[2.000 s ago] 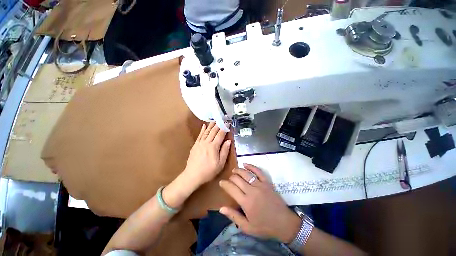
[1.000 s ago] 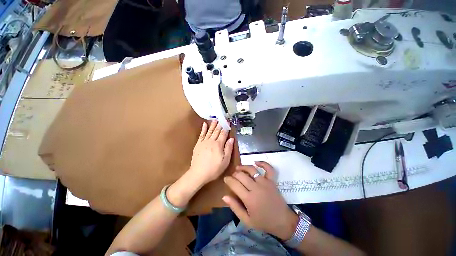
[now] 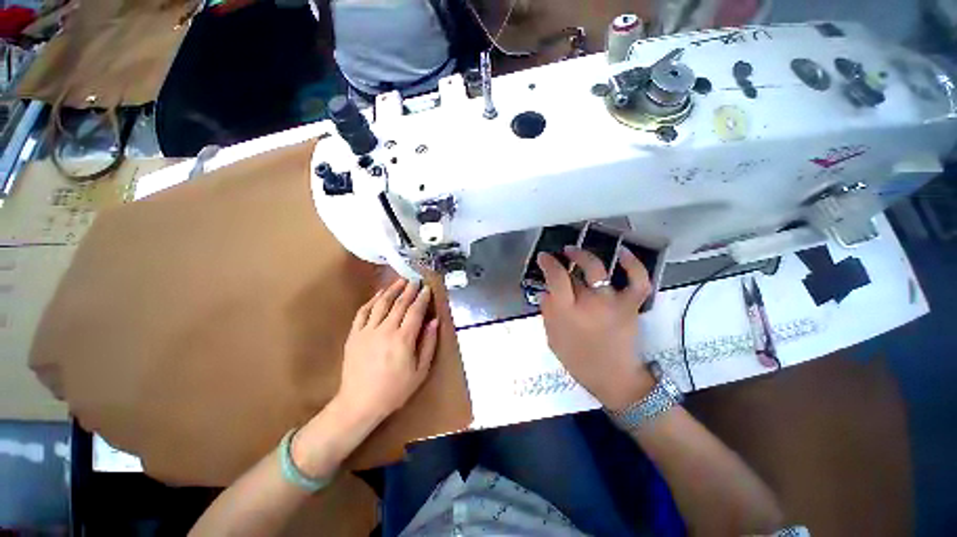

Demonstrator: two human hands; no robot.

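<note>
A brown cut panel [image 3: 199,315] lies flat left of the needle, its upper right edge under the head of the white sewing machine [image 3: 588,163]. My left hand [image 3: 388,351] lies flat on the panel, fingertips just below the presser foot area [image 3: 446,262], gripping nothing visible. My right hand [image 3: 596,330] is over the black label stacks [image 3: 600,243] under the machine arm, its fingers spread across them. The fingers partly hide the stacks; no label is visibly lifted.
Pink-handled snips [image 3: 760,325] and black scraps [image 3: 833,277] lie right of the labels. A thin black cable [image 3: 687,325] curves over the table beside the printed scale [image 3: 556,380]. Cardboard [image 3: 37,226] lies at the left. A thread spool [image 3: 625,37] stands behind the arm.
My right hand has moved from the panel's right edge up and right onto the label stacks. My left hand stays on the panel. The camera view has shifted right.
</note>
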